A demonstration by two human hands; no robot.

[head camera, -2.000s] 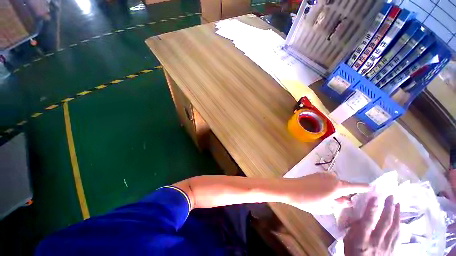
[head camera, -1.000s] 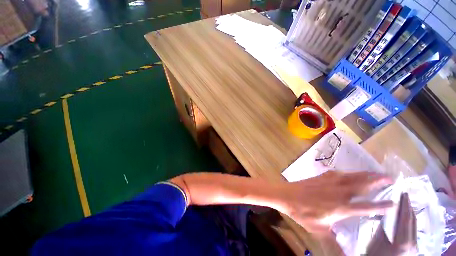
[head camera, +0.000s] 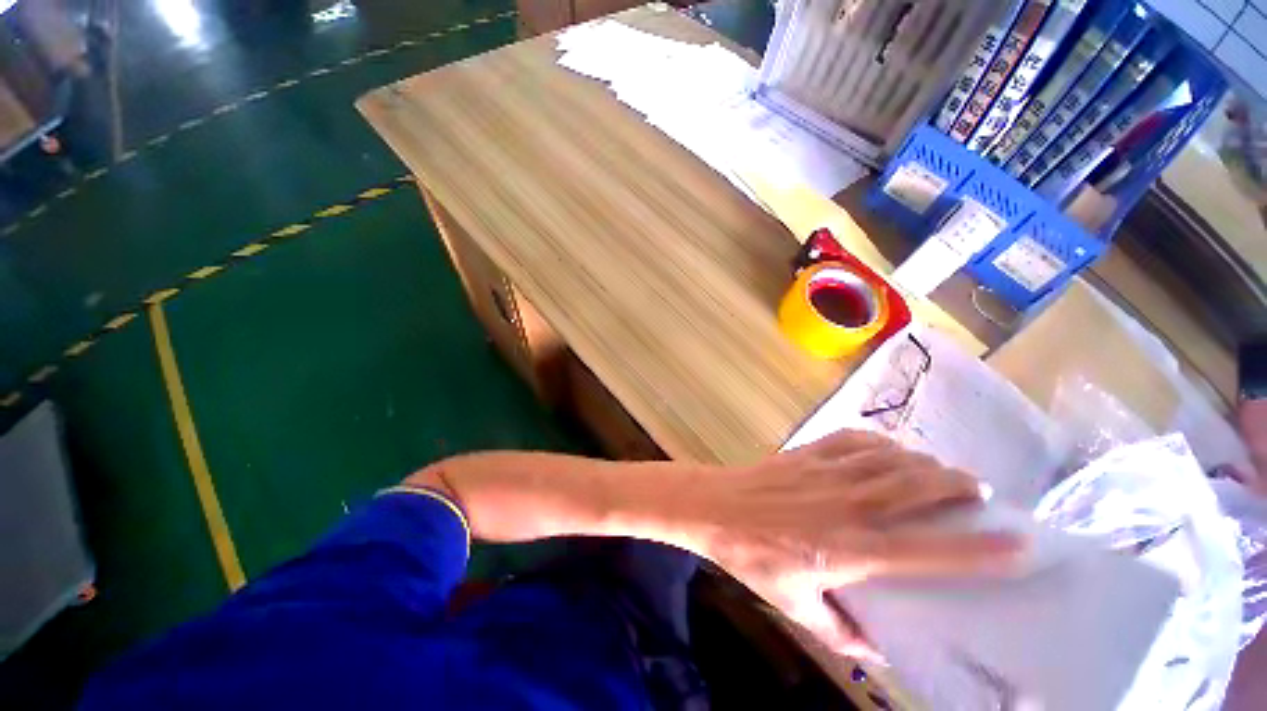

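My left hand (head camera: 882,521) reaches in from the left over the near end of the desk, its fingers blurred. Its thumb is at the left edge of a flat pale white piece (head camera: 1035,618), perhaps a card blank or sheet, and its fingers lie over the top, holding it. The piece lies in front of a shiny, crinkled clear plastic bag (head camera: 1146,486) at the lower right. The bag's contents are mostly hidden. My right hand is not visible; the pale piece or the bottom edge may hide it.
Eyeglasses (head camera: 899,382) lie on a paper sheet (head camera: 980,417). A yellow tape roll (head camera: 820,320) in a red dispenser stands on the wood-grain desk (head camera: 598,236). Behind are a blue bin (head camera: 973,208) with labelled packs and a grey slotted crate (head camera: 868,70). Part of a person (head camera: 1255,431) shows at far right.
The white blanks and my right hand's fingers no longer show over the bag; a flat pale piece now shows there. My left fingers have closed over its edge. The view has shifted slightly.
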